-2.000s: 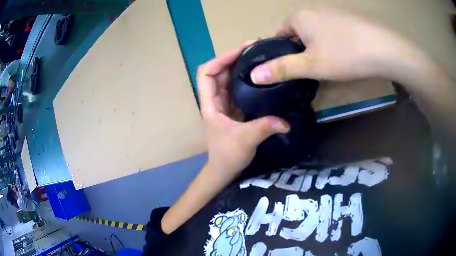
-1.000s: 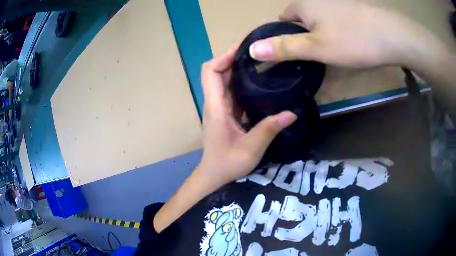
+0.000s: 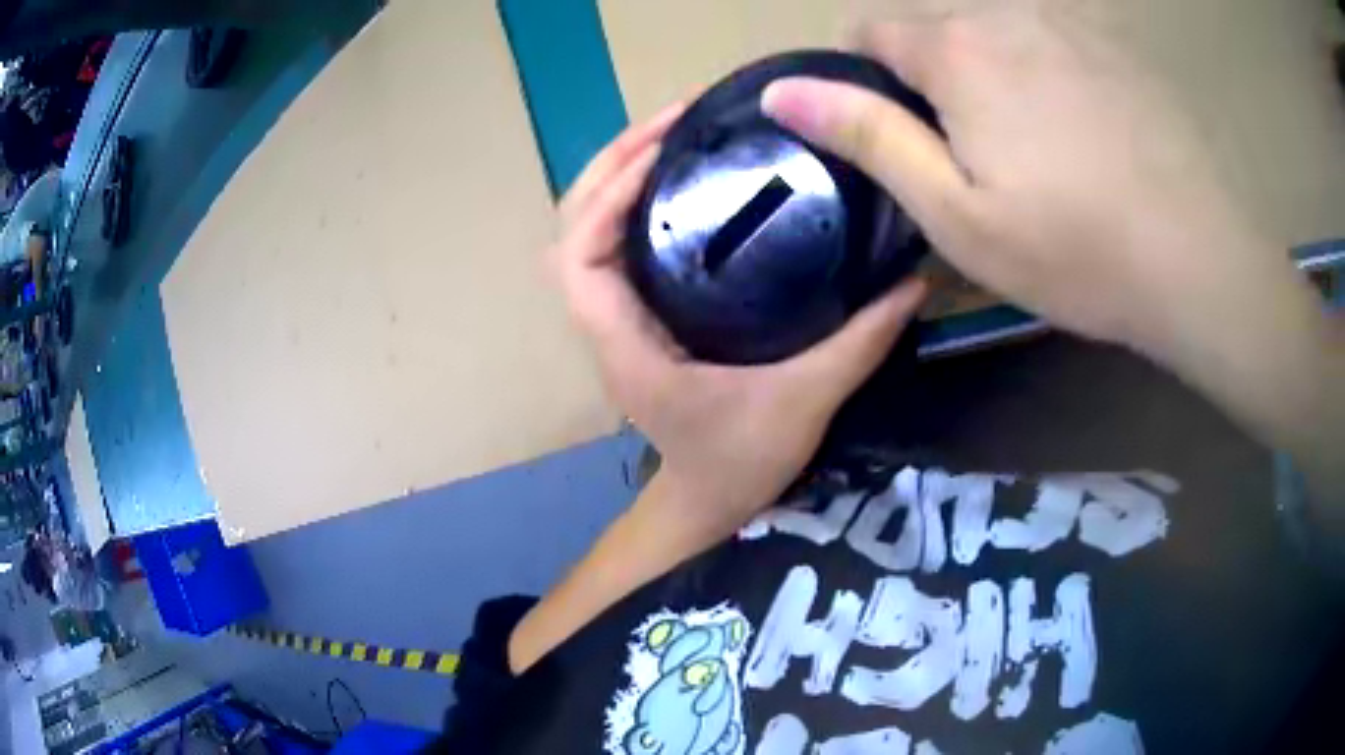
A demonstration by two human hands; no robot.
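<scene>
A round black ear cup (image 3: 745, 280) is held above the bench edge, near the black printed shirt. Its glossy face is turned up and reflects white light, with a dark slot in the middle. My left hand (image 3: 708, 398) wraps round its left and lower side, thumb at the lower right rim. My right hand (image 3: 1033, 177) holds the upper right side, its thumb on the top of the face. Its other fingers are mostly hidden. Whether a headband is attached below cannot be told.
Tan sheets (image 3: 354, 280) lie on the green bench (image 3: 568, 89). A blue bin (image 3: 199, 578) and yellow-black floor tape (image 3: 354, 652) are at the lower left. Dark headphone-like items (image 3: 115, 189) lie on a surface at the far left.
The cup has turned so its slotted face shows more fully and shines. My right thumb has moved off the slot area to the upper rim. Both hands still hold the cup.
</scene>
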